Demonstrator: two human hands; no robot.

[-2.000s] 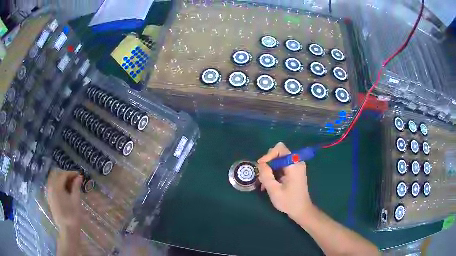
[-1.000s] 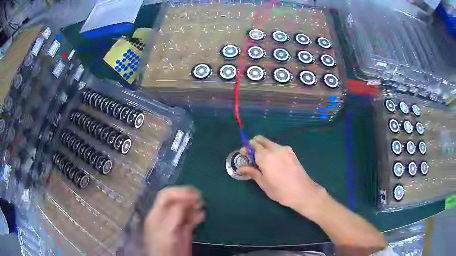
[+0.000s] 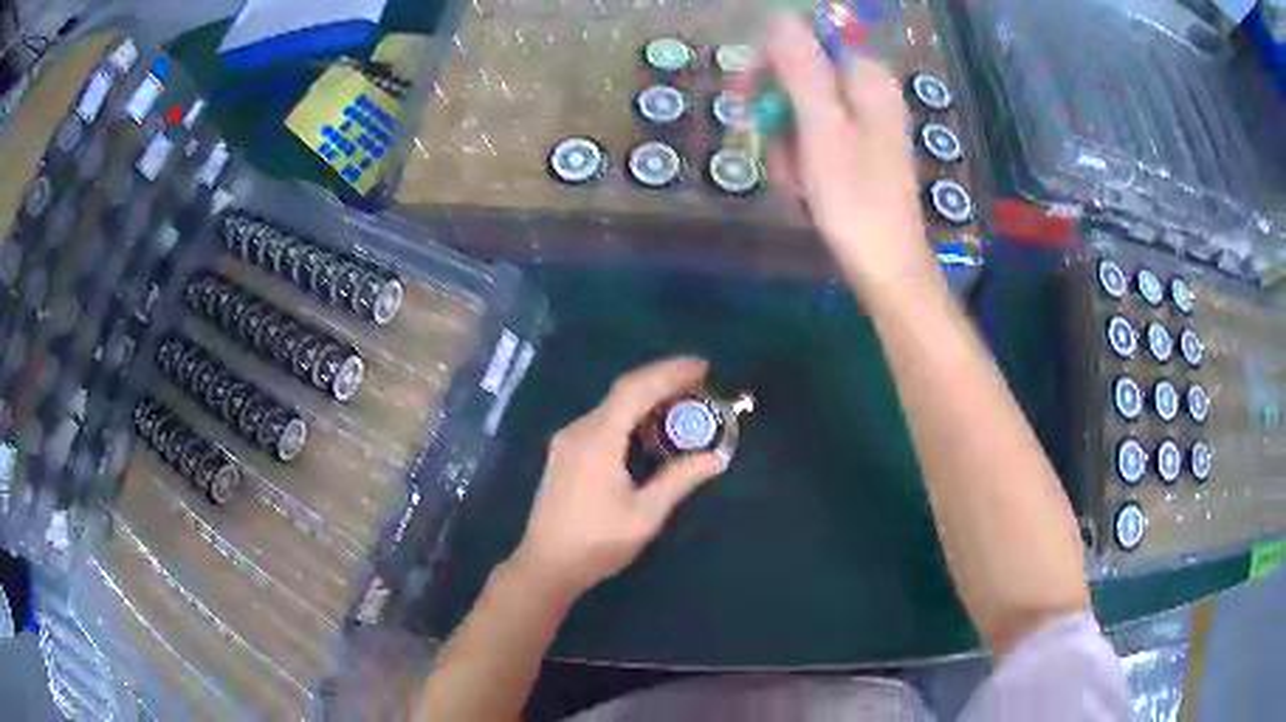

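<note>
My left hand (image 3: pixel 607 473) is at the round metal fixture (image 3: pixel 726 449) on the green mat. Its thumb and fingers are on either side of a black-rimmed speaker driver (image 3: pixel 691 423), face up, at the fixture. The fixture is partly hidden by the hand and driver. My right hand (image 3: pixel 832 141) is blurred over the centre blister tray (image 3: pixel 494 127), with the corded pen tool (image 3: pixel 843 21) in it, its greenish front towards the tray. Drivers (image 3: pixel 654 164) lie face up in rows in that tray; the hand hides some.
Left blister tray (image 3: pixel 296 564) is tilted, with drivers on edge in rows. Right blister tray (image 3: pixel 1241 423) has columns of face-up drivers. Clear empty trays (image 3: pixel 1114 113) lie at upper right, a red patch (image 3: pixel 1037 222) near them. A yellow sheet with blue dots (image 3: pixel 346 120) lies at upper left.
My left hand has moved from the left tray to the fixture and grips a driver. My right hand moved with the pen from the fixture up over the centre tray, whose back row shows another driver.
</note>
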